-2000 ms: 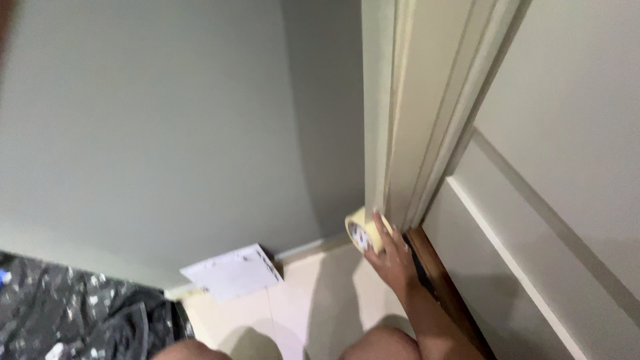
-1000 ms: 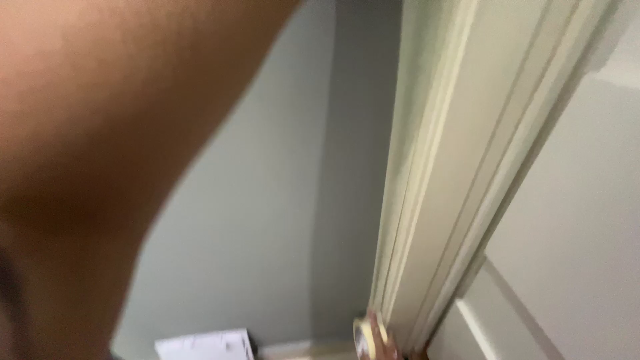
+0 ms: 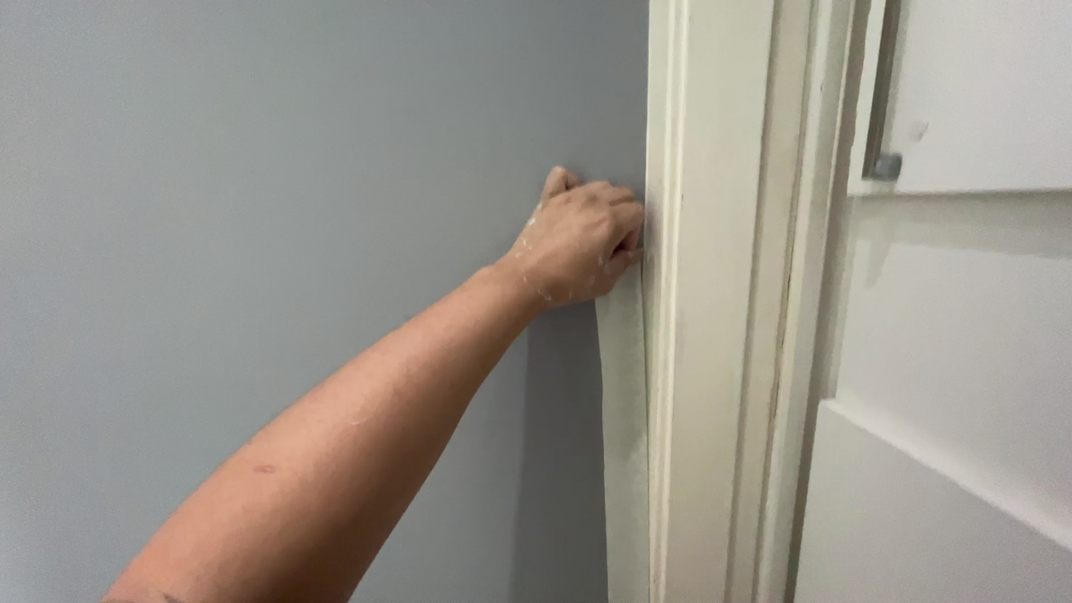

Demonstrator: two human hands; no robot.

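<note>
My left hand (image 3: 582,239), with white specks on its back, is at the edge of the white door frame (image 3: 720,301), where the frame meets the grey wall (image 3: 293,167). Its fingers are curled around the upper end of a strip of pale masking tape (image 3: 624,402). Below the hand the strip hangs down along the frame's edge, its left side standing over the wall. My right hand is out of view, and so is the tape roll.
To the right of the frame is a white panelled door (image 3: 946,335). A small grey metal piece (image 3: 886,165) sits near the door's upper part. A darker shadow band runs down the wall left of the tape.
The view has risen from the floor to higher on the door frame. My left hand has come to the frame's edge. The right hand and the tape roll, seen low at the frame before, have left view.
</note>
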